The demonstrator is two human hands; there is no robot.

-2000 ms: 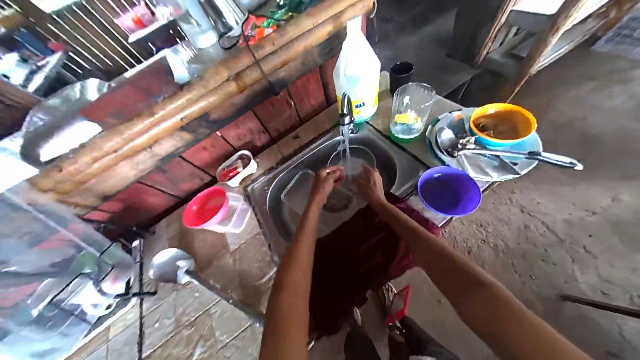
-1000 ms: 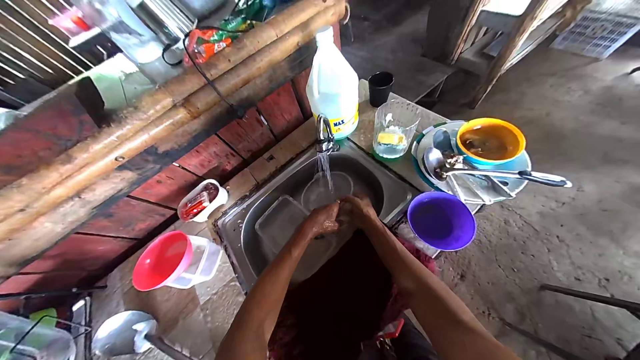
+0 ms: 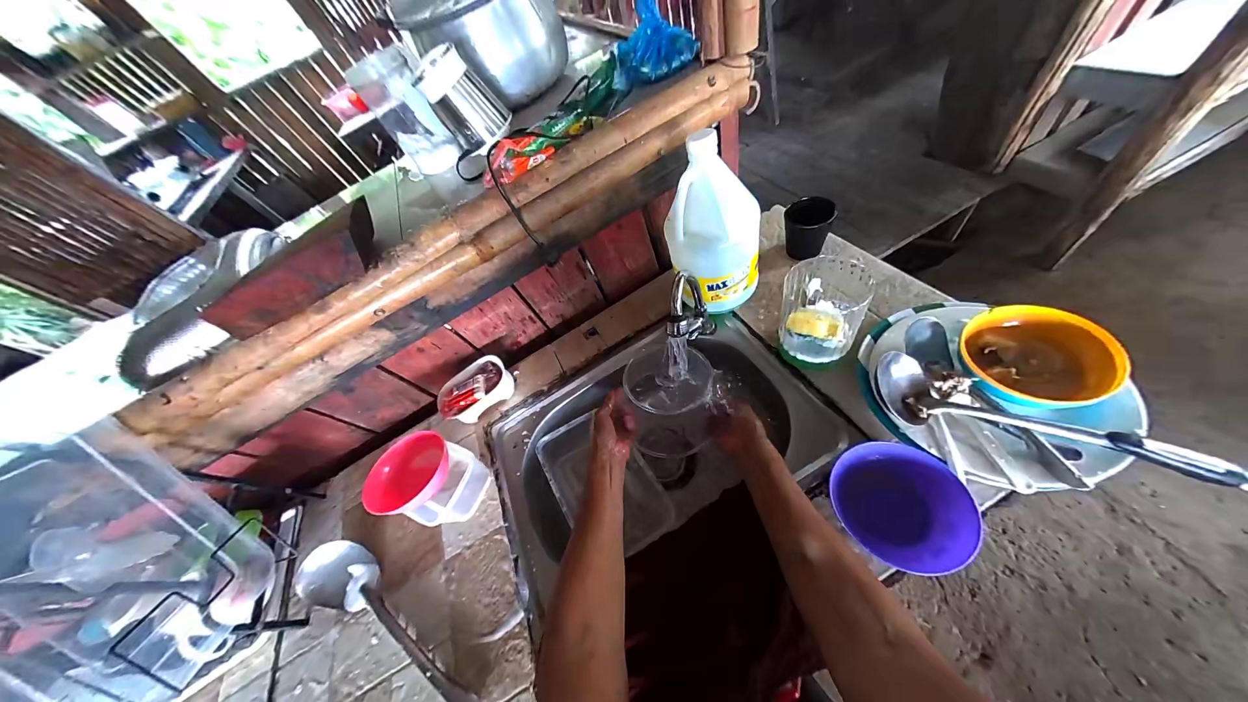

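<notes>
Both my left hand [image 3: 613, 429] and my right hand [image 3: 733, 426] hold a clear round container [image 3: 668, 395], one on each side. It is under the running faucet [image 3: 688, 310], and water falls into it. Below my hands lies the metal sink basin [image 3: 806, 421], with a clear rectangular container [image 3: 595, 483] inside, next to my left forearm. A white jug with a yellow label [image 3: 715, 229] stands behind the faucet. Right of it is a clear cup with a yellow sponge [image 3: 817, 324].
Stacked plates [image 3: 1121, 444] hold an orange bowl [image 3: 1048, 361] and a ladle [image 3: 1053, 426], with a purple bowl [image 3: 907, 507] nearby. Left of the sink are a red bowl [image 3: 405, 473], a small white dish [image 3: 497, 388] and a large metal ladle [image 3: 331, 575]. Bamboo poles [image 3: 448, 258] run behind.
My hands were close together low in the sink; now they are farther apart, with the round container raised between them under the water stream. The view has shifted.
</notes>
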